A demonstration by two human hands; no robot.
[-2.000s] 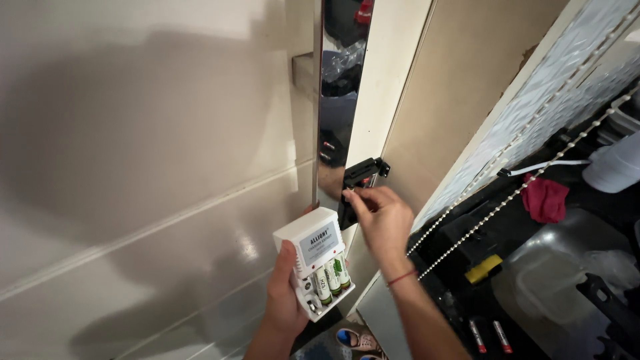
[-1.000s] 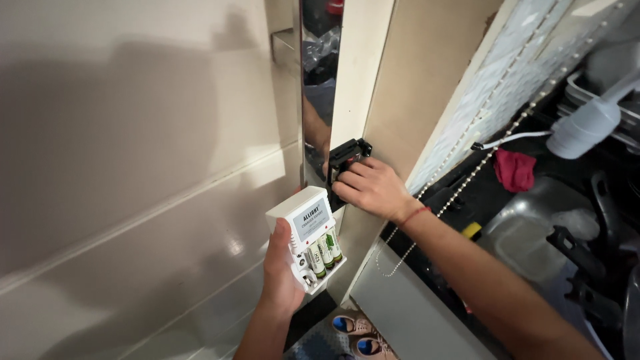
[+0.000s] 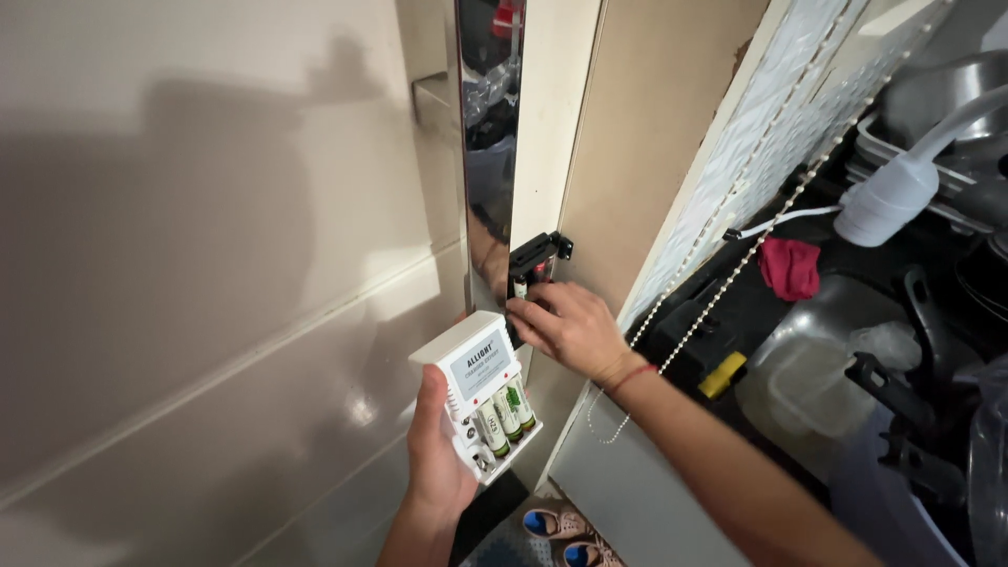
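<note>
My left hand holds a white Allight battery charger upright, its printed face toward me. Several white and green battery cells sit side by side in its lower bay; the slot at its left end shows bare contacts. Up and to the right, my right hand has its fingers at a black plastic battery holder beside a narrow mirror strip. A white cell and something red show in the holder just above the fingertips, which are partly hidden.
A beaded chain hangs right of my right hand. Beyond it are a metal sink, a red cloth, a yellow object, black pan handles and a white faucet fitting. A tiled wall is at left; shoes lie below.
The fingers of my right hand have moved lower on the black holder since a second ago, and a white cell now shows above them. My left hand still holds the charger.
</note>
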